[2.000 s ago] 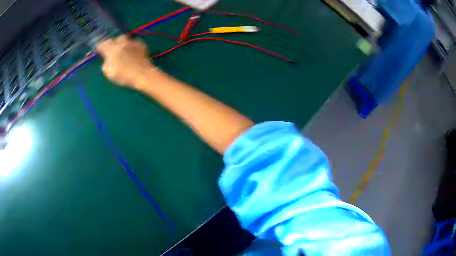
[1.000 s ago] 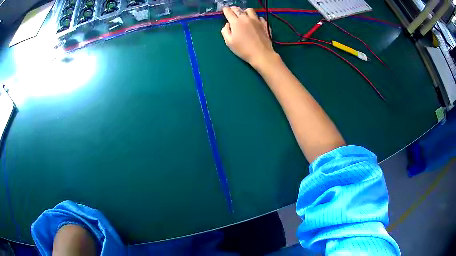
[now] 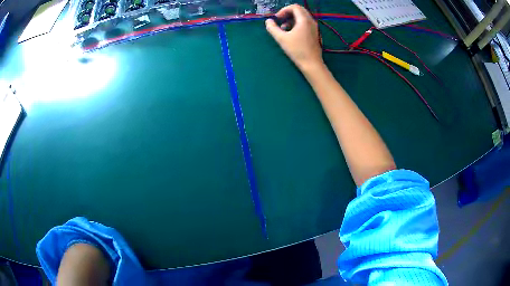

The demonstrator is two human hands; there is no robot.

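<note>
My right hand (image 3: 296, 34) is over the tape line at the tray's front edge, fingers curled and thumb and index tip close together. They pinch a small dark part (image 3: 274, 19), likely a speaker driver, mostly hidden by the fingers. The clear blister tray (image 3: 162, 13) lies at the back left, cut off by the top edge, with dark discs with green centres in its left slots. Of my left arm only the light-blue sleeve and bare wrist show at the bottom left; the hand is out of the picture.
Right of my hand lie a red probe (image 3: 361, 39), a yellow probe (image 3: 400, 63) and thin leads. A printed sheet (image 3: 390, 12) is behind them. Blue tape (image 3: 240, 123) crosses the green mat. White sheets lie at the left. Blue clothing (image 3: 485, 174) shows beyond the right edge.
My right hand has lifted back from the tray edge, and its spread fingers have curled into a pinch on the small dark part. The view has swung left since the first frame, bringing my left wrist in.
</note>
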